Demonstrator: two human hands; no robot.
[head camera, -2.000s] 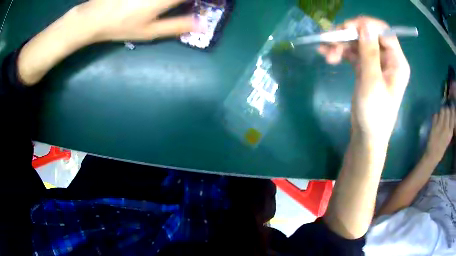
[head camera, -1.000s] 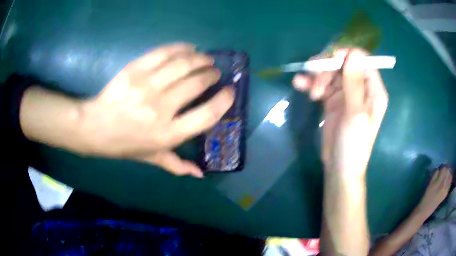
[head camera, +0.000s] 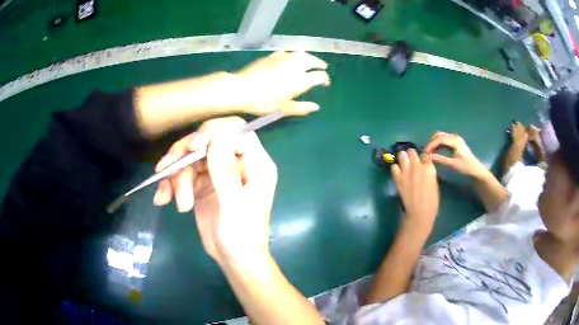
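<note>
My right hand (head camera: 238, 184) holds the silver tweezers (head camera: 184, 162) like a pen, tips pointing down and left. A small dark yellowish piece (head camera: 117, 204) is at the tweezer tips. The clear glossy tape backing sheet (head camera: 130, 254) lies on the green bench below the tips, with a small yellow piece (head camera: 135, 295) near its lower end. My left hand (head camera: 279, 82) is stretched out over the bench beyond my right hand, palm down, fingers apart. I see nothing held in it. No phone shows directly under my hands.
At the right, another worker's hands (head camera: 416, 178) hold a black device (head camera: 404, 149) with a yellow spot. A small white part (head camera: 365, 139) lies nearby. A pale divider rail (head camera: 171, 47) with an upright post (head camera: 261, 22) crosses behind my left hand. Dark devices lie beyond it.
The view has swung toward the right and the far side. My left hand has left the black phone, which no longer shows, and reaches outward. My right hand still holds the tweezers.
</note>
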